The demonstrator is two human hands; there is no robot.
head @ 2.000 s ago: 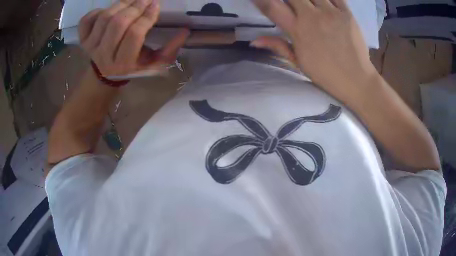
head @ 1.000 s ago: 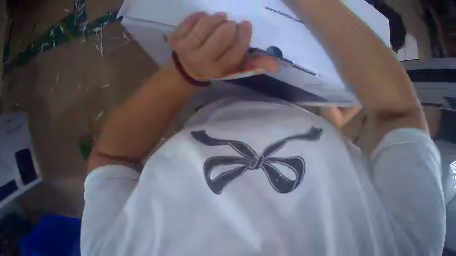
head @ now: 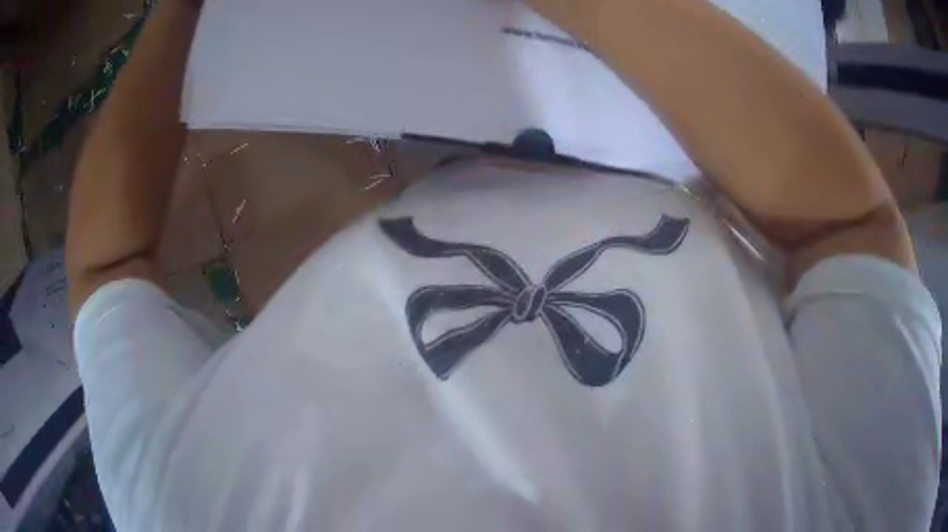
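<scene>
A white printed carton (head: 343, 73) lies across the top of the view, in front of my chest. Its near edge shows a dark half-round cutout and a dark line beside it. A line of small dark print shows on its top face. My left forearm runs up along the carton's left side, and my left hand is cut off by the top edge. My right forearm reaches over the carton's right part, and my right hand is also out of the picture at the top. What the hands hold cannot be seen.
Flattened brown cardboard (head: 260, 197) with green patches and small white scraps covers the floor at the left. White cartons with dark print (head: 42, 416) stand at the lower left. More white and dark cartons (head: 894, 78) show at the right edge.
The carton has turned, and its cutout edge lies flatter across the view. My left hand has left the near edge and moved up out of view. My right hand is out of view too.
</scene>
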